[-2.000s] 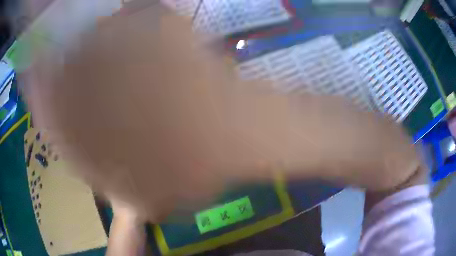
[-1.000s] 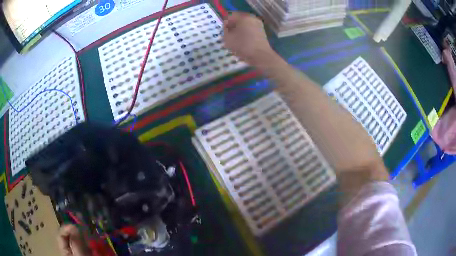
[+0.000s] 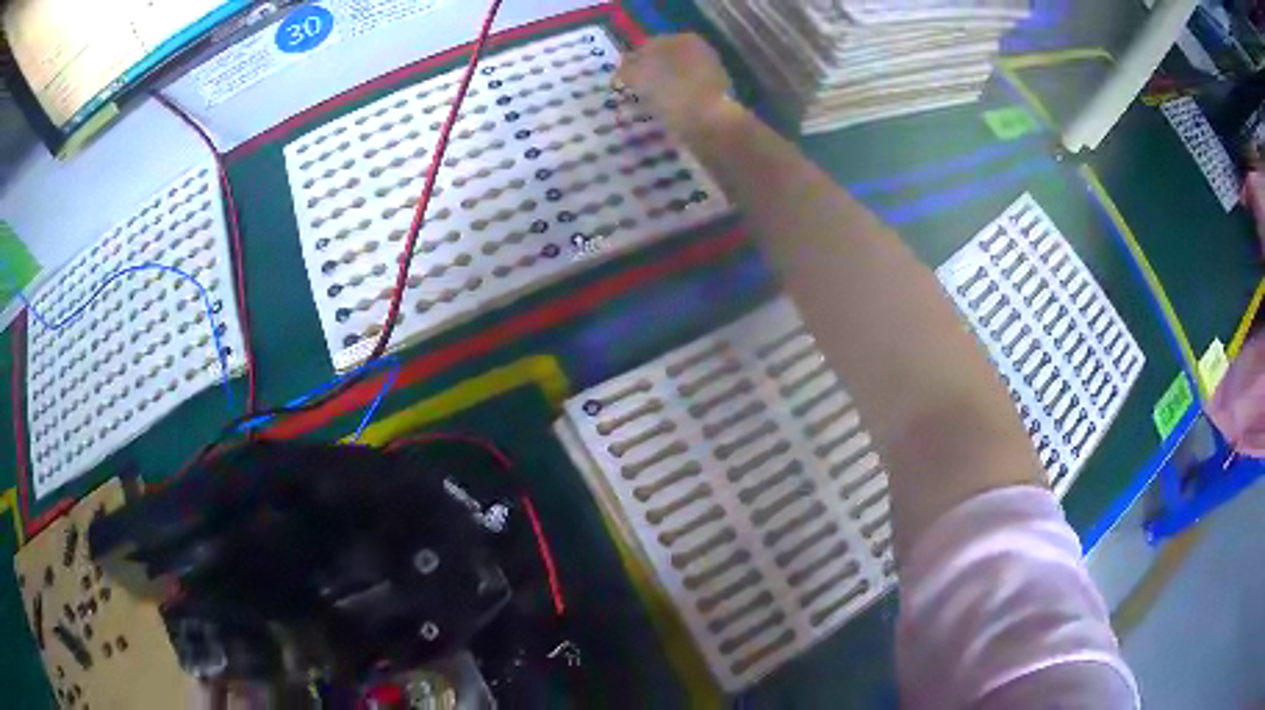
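My right hand (image 3: 673, 83) is at the upper right part of the upper tray (image 3: 364, 350), its fingertips bent down together at the small dumbbell-shaped parts; whether they grip one is too small to tell. The white tray holds dense rows of these parts, with some dark-ringed ends. The black test fixture (image 3: 347, 555) stands at the lower left, with red and clear pieces at the bottom edge. My left hand is hardly visible: only a small skin-toned patch shows beside the fixture at the bottom edge, its fingers hidden.
The near-right tray (image 3: 721, 479) lies under my forearm, the far-right tray (image 3: 1047, 326) beyond it. An upper-left tray (image 3: 132, 333), brown board (image 3: 139, 631), tray stack (image 3: 874, 63) and monitor (image 3: 111, 56) surround them. Red and blue wires cross the trays. Another person's hand shows at the right edge.
Over two seconds, my right hand has gone from close before the camera to the upper tray. Since one second ago it stays there, while the view has shifted and the left hand has mostly left the picture.
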